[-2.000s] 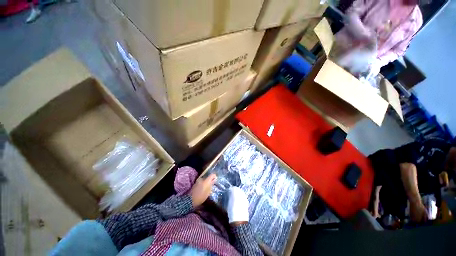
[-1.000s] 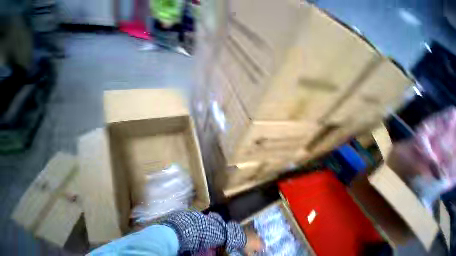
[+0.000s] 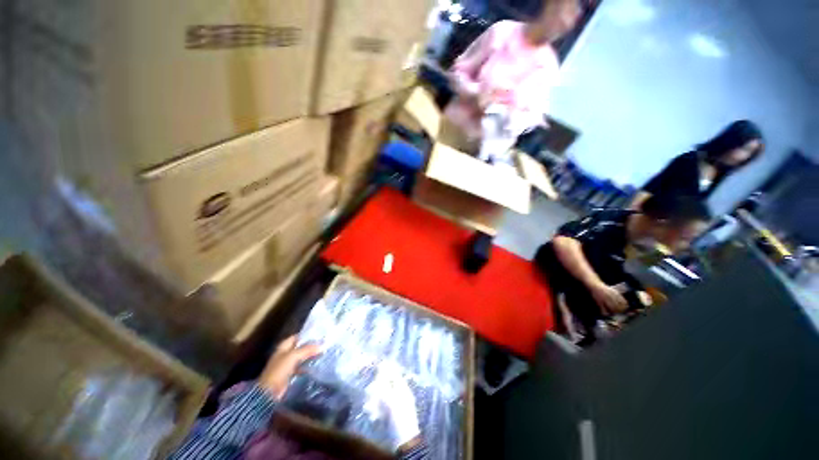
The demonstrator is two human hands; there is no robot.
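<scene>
The parts carton [image 3: 469,377] is at my lap, filled with rows of silvery bagged parts [image 3: 386,337]. My bare left hand [image 3: 287,365] is at its near left side, fingers bent beside a dark, shiny flat part [image 3: 319,400]. My right hand, in a white glove [image 3: 395,406], is blurred and lies over the bagged parts, to the right of the dark part. Blur hides whether either hand grips anything. The red table cover [image 3: 418,269] lies beyond the carton, with a small black stack [image 3: 477,252] and a small white piece [image 3: 388,262] on it.
The waste carton [image 3: 99,328] at left holds clear bags [image 3: 121,413]. Tall closed cartons [image 3: 260,184] stand behind. A far open carton [image 3: 476,184] is beside a person in pink [image 3: 512,72]. Two people in black are at right, near a dark grey-green casing [image 3: 673,368].
The view has swung left to the waste carton, then right to the bench people. Two black stacks showed on the red cover earlier; now one shows.
</scene>
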